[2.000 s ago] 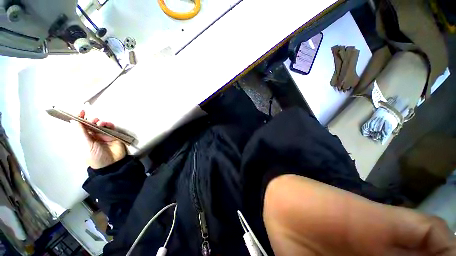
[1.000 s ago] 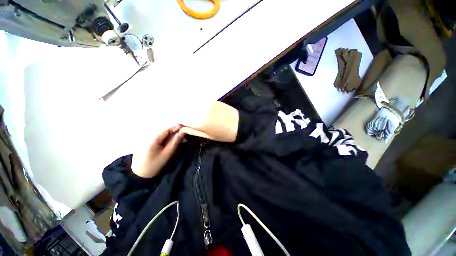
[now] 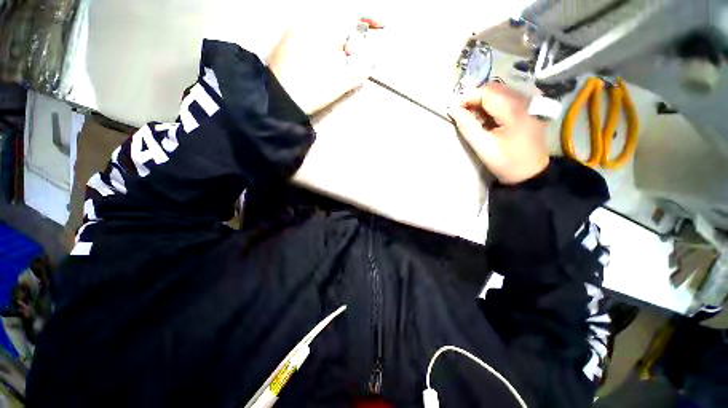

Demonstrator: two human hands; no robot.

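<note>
The large pale tan panel [image 3: 399, 159] lies over the table's front edge and partly over my lap. A thin dark line crosses it between my hands. My left hand [image 3: 339, 60] is over the panel's far left part, washed out by glare; fingertips show by a small greyish spot, and its grip is unclear. My right hand [image 3: 511, 135] pinches the panel near the line's right end, just in front of the presser foot area [image 3: 476, 68]. No separate strip can be made out.
The sewing machine head [image 3: 623, 40] fills the upper right. Orange-handled scissors [image 3: 597, 123] lie right of my right hand. Brown scraps [image 3: 693, 259] are at the far right. Clear plastic and folded material [image 3: 48, 40] are at the upper left. White cables hang over the jacket.
The view has swung to the right. My hands, together near my chest one second ago, are now apart over the panel. The scissors now show both handle loops.
</note>
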